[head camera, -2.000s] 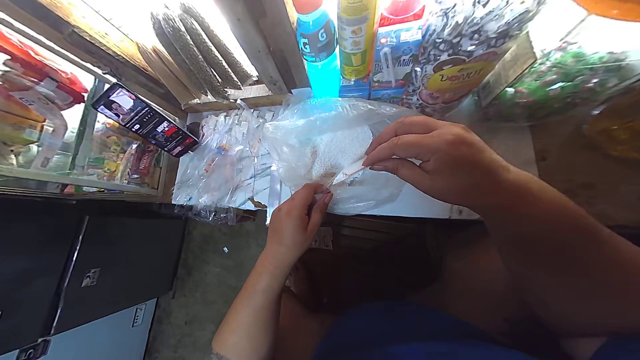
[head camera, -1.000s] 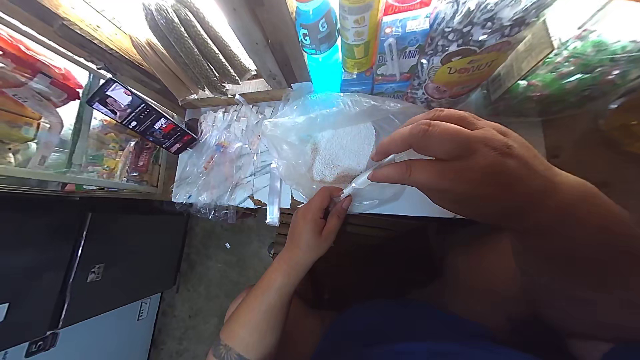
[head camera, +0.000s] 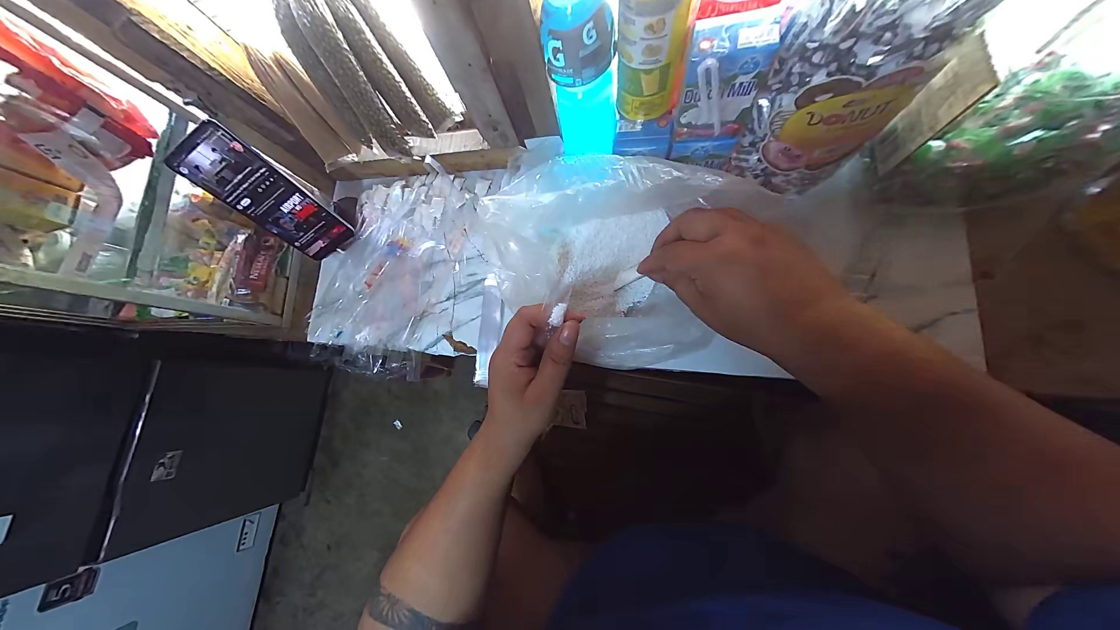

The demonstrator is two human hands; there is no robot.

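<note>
My left hand (head camera: 535,354) pinches a small clear plastic packet (head camera: 557,315) with white granules in its top, at the near edge of a large clear plastic bag. Inside the open large bag (head camera: 647,346) lies a heap of white granules (head camera: 604,249), brownish in places. Over the heap's right side, my right hand (head camera: 713,262) grips a small pale scoop or spoon (head camera: 632,278) between thumb and fingers; its exact shape is unclear. Left of the bag, many small clear plastic packets (head camera: 402,262) lie in a pile on the white marbled tabletop (head camera: 919,280).
A phone (head camera: 258,188) leans at the left beside a glass display case (head camera: 149,289). Behind the bag stand a blue drink bottle (head camera: 582,79), a yellow pack (head camera: 647,61), milk packs (head camera: 726,79) and a donut snack bag (head camera: 831,105). A wrapped green bundle (head camera: 1015,131) lies at the right.
My right hand has moved away from my left hand, where the two were close together at the small packet. The packet's top now shows white granules, and the heap is more exposed.
</note>
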